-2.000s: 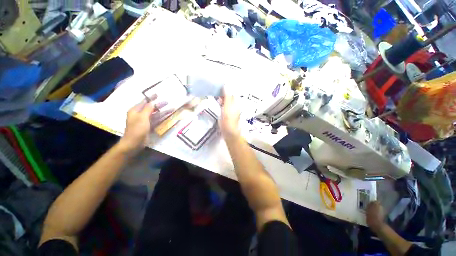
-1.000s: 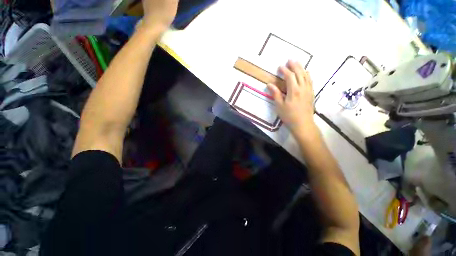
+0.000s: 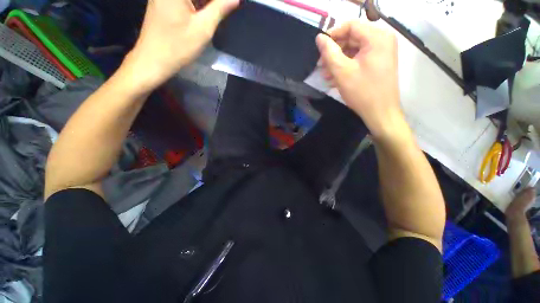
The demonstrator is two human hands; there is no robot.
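Note:
A dark fabric piece (image 3: 269,40), roughly rectangular, is stretched between my hands at the top of the view, by the table's front edge. My left hand (image 3: 177,36) grips its left end; some fingertips are cut off by the frame's top edge. My right hand (image 3: 364,71) pinches its right end between thumb and fingers. A clear template (image 3: 254,72) shows as a shiny strip below the fabric. Pink and dark outline lines show just above the fabric. A small pale piece (image 3: 320,79) lies under my right fingers.
Black scraps (image 3: 494,65) and a grey piece (image 3: 493,99) lie at the right. Scissors (image 3: 496,160) with yellow and red handles sit on the table's front edge. Another person's hand (image 3: 520,204) is at far right. A blue basket (image 3: 471,254) is below; green and red crates are at left.
The view has tilted down and the table has shifted up. My left hand has come back from the far left, and both hands now hold the dark fabric piece between them.

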